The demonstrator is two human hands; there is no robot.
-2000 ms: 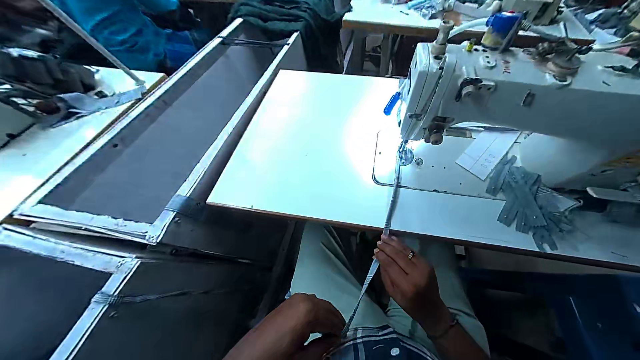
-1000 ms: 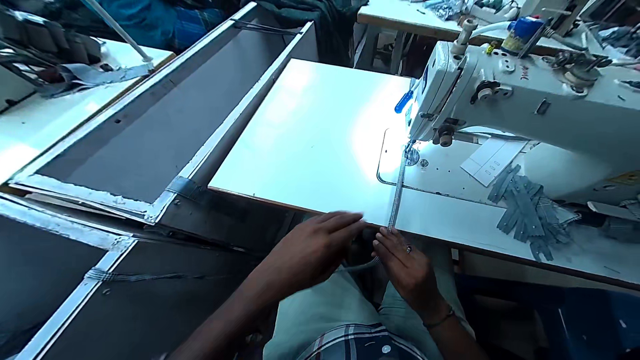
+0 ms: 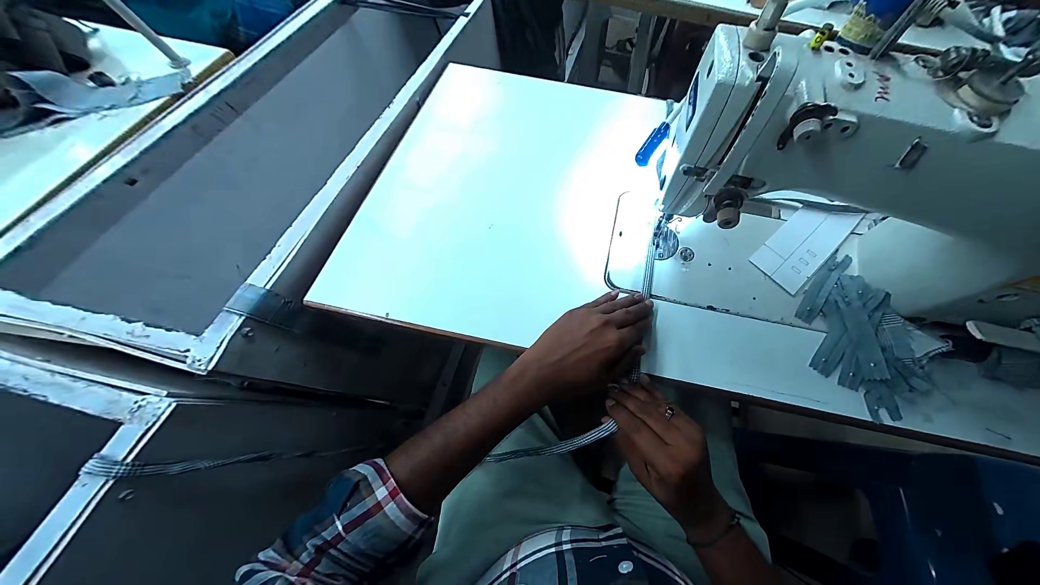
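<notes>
A narrow striped fabric strip [image 3: 648, 272] runs from under the needle area of a white industrial sewing machine [image 3: 812, 122] toward the table's front edge. My left hand [image 3: 597, 345] lies over the strip at that edge, fingers pointing at the machine; whether it grips the strip is hidden. Just below the edge, my right hand [image 3: 662, 439], with a ring on one finger, pinches the strip between thumb and fingers. From there the strip curves left across my lap. Right of the needle, a pile of short grey fabric pieces [image 3: 865, 333] lies by a ruled white card [image 3: 804, 244].
The white sewing table [image 3: 471, 219] extends left of the machine. Large grey metal-edged panels [image 3: 236, 146] stand close on the left, with another white table [image 3: 122, 130] beyond. A blue-handled tool [image 3: 652, 145] is beside the machine head. Blue plastic [image 3: 934, 504] shows at lower right.
My left hand has moved up from my lap onto the strip at the table edge. My right hand stays on the strip below the edge. The view has come nearer to the table.
</notes>
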